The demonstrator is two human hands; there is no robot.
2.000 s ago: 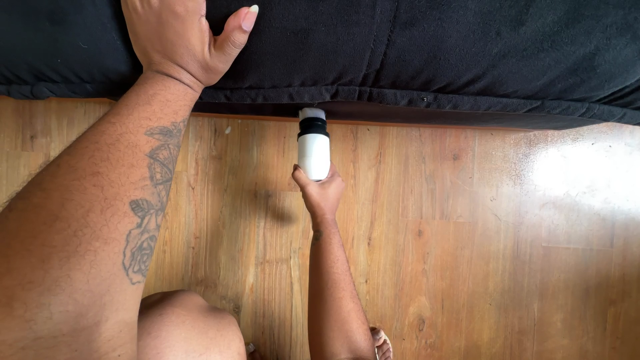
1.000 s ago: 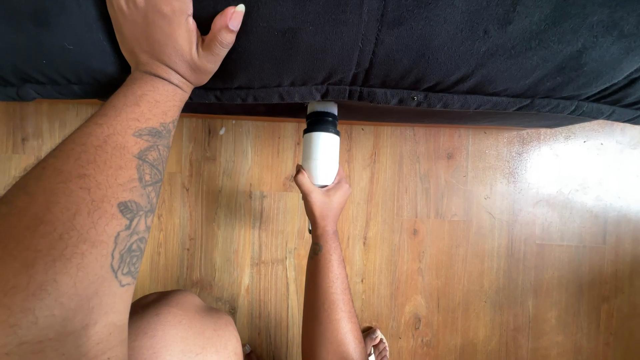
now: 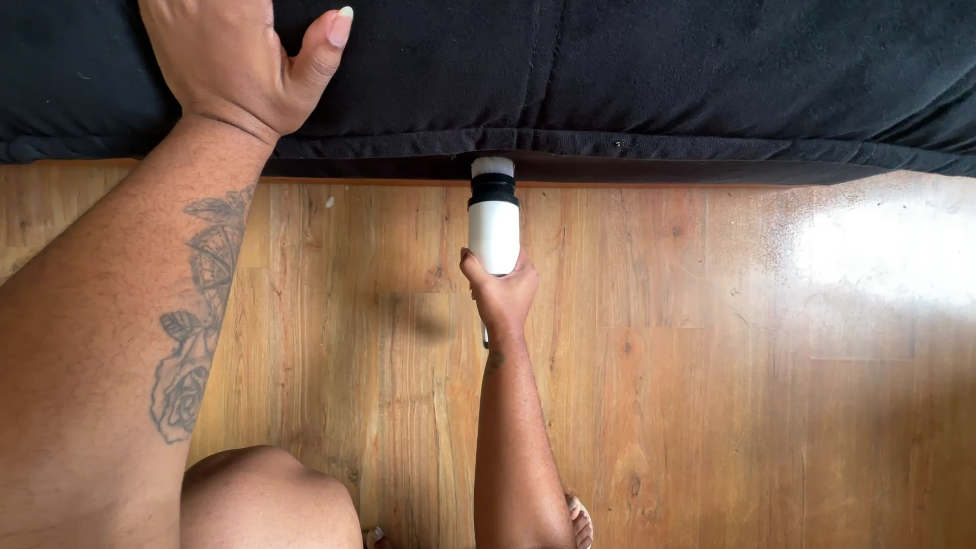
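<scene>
My left hand rests on the black fabric side of what looks like a sofa, its thumb spread out and its fingertips outside the view. My right hand is closed around the near end of a white handheld device with a black collar and a pale translucent tip, perhaps a handheld vacuum cleaner. The device points away from me, its tip at the sofa's lower edge, just under the fabric hem. A thin part of it shows below my right hand. Whether the tip touches the sofa is hard to tell.
Below the sofa hem lies a wood-plank floor, with bright glare at the right. A small pale speck lies on it near the sofa. My bent knee is at the lower left, and part of a foot shows beside my right forearm.
</scene>
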